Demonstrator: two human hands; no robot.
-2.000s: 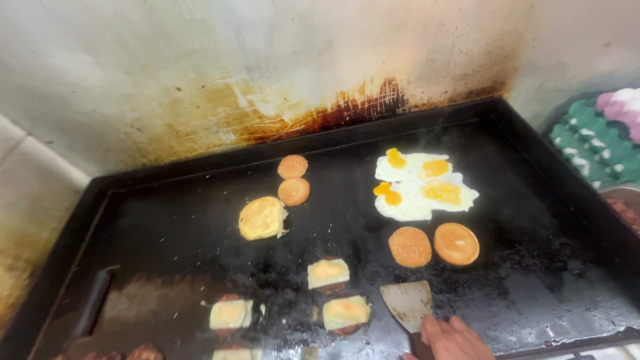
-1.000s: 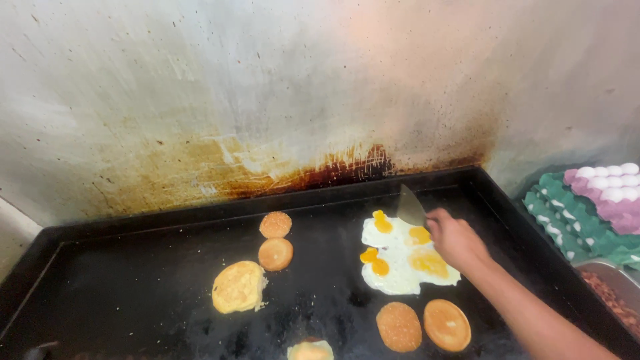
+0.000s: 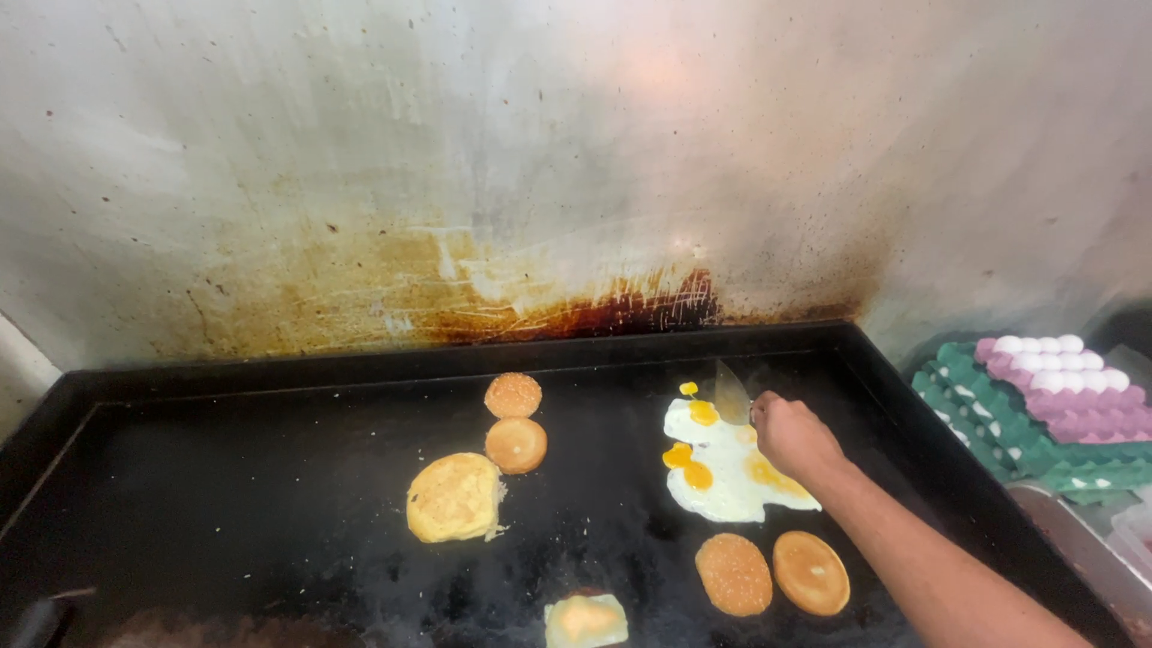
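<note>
My right hand (image 3: 801, 436) is closed around the handle of a metal scraper (image 3: 733, 394), whose blade stands tilted at the upper edge of the fried eggs (image 3: 720, 481) on a black griddle (image 3: 297, 468). Just below the eggs lie a sesame bun half (image 3: 733, 573) and another bun half (image 3: 811, 572). Left of the eggs, a sesame bun top (image 3: 513, 396) touches a second bun half (image 3: 516, 445), beside a round yellow, omelette-like piece (image 3: 454, 498). A patty topped with melted cheese (image 3: 586, 619) is at the bottom edge. My left hand is out of view.
A stained metal wall (image 3: 540, 180) rises behind the griddle's raised rim (image 3: 468, 353). At right, white eggs sit in a pink egg tray (image 3: 1071, 400) stacked on green trays (image 3: 972, 414). Below them is a metal container (image 3: 1071, 540). A dark object (image 3: 38, 623) lies at lower left.
My right hand has moved with the scraper from below the bun halves to the upper edge of the fried eggs. The view has tilted up, leaving most of the cheese-topped patties out of frame.
</note>
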